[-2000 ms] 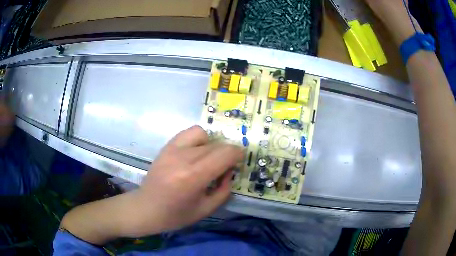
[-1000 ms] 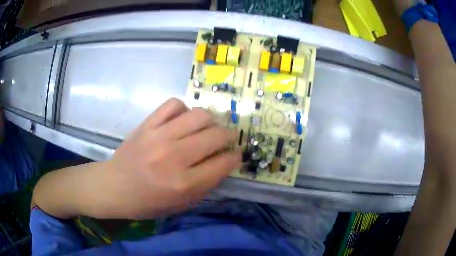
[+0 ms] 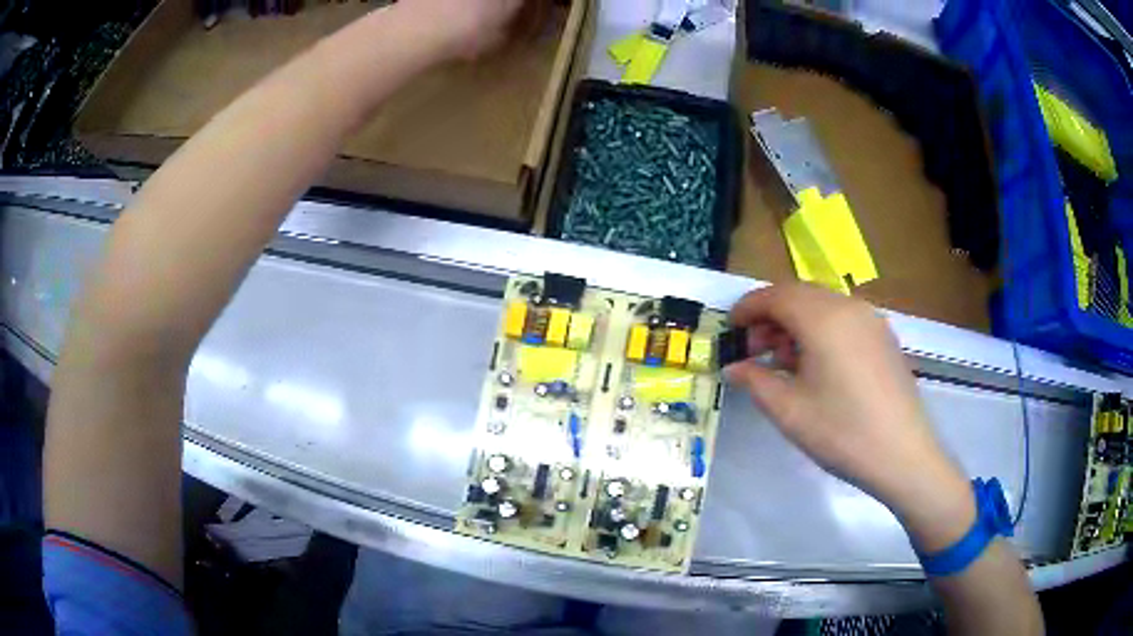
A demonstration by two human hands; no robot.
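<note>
A cream circuit board panel (image 3: 599, 422) with two like halves lies between the conveyor rails. Each half bears yellow-orange blocks and a black connector at the top, blue parts and small round cans lower down. My right hand (image 3: 820, 373), with a blue wrist strap, is at the panel's upper right edge. Its thumb and fingers pinch a small black part (image 3: 733, 348) beside the yellow blocks. My left hand (image 3: 466, 25) reaches over the open brown carton (image 3: 435, 106) at the top. It is blurred and partly cut off by the picture's edge, so its grip is hidden.
Behind the far rail (image 3: 410, 236) stand a black tray of dark-green cylinders (image 3: 646, 174), a brown carton with a yellow-ended silver plate (image 3: 830, 236), and a blue crate (image 3: 1019, 174). Another board (image 3: 1106, 478) shows at the right edge. More yellow-ended pieces lie at the top.
My left hand has left the panel and moved up to the carton. My right hand has come down from the yellow-ended plates to the panel, now with a black part. The view has shifted.
</note>
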